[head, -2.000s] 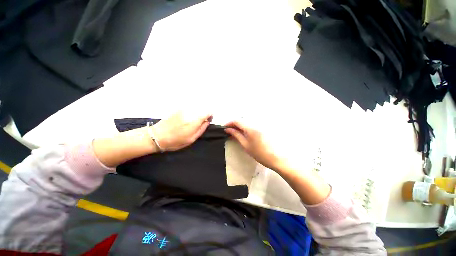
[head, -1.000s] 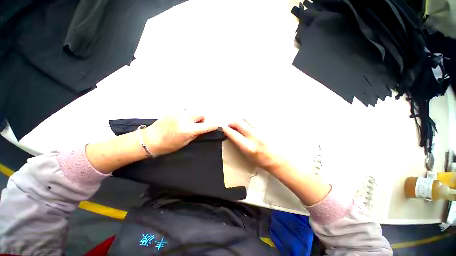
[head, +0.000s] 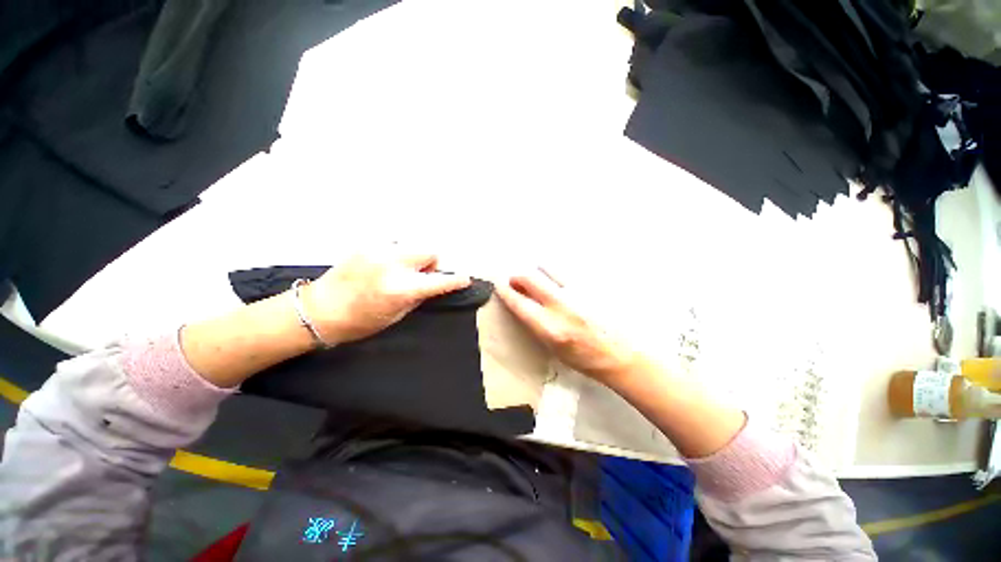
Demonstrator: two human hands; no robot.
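A flat matt black panel (head: 384, 368) lies at the table's front edge, against the dark apron. A narrow folded strip (head: 269, 282) runs along its top. My left hand (head: 368, 299) lies on the strip, with its fingertips on the folded edge near the panel's top right corner. My right hand (head: 560, 318) is just right of that corner, its fingertips touching the end of the strip. Whether its fingers pinch the strip is too bright and small to tell. A pale beige sheet (head: 514, 357) shows under the panel's right side.
A wide black panel pile (head: 77, 132) covers the left. A fanned black pile (head: 735, 121) lies far right, with thin black strips (head: 928, 263) hanging beyond. An amber glue bottle (head: 928, 394) lies at the right. A blue crate (head: 648, 505) is below the table edge.
The fold's right end now lies lower and more rounded under my left fingertips. Both hands stay close to the corner; my right fingers have straightened since the earliest frame. The view has shifted slightly.
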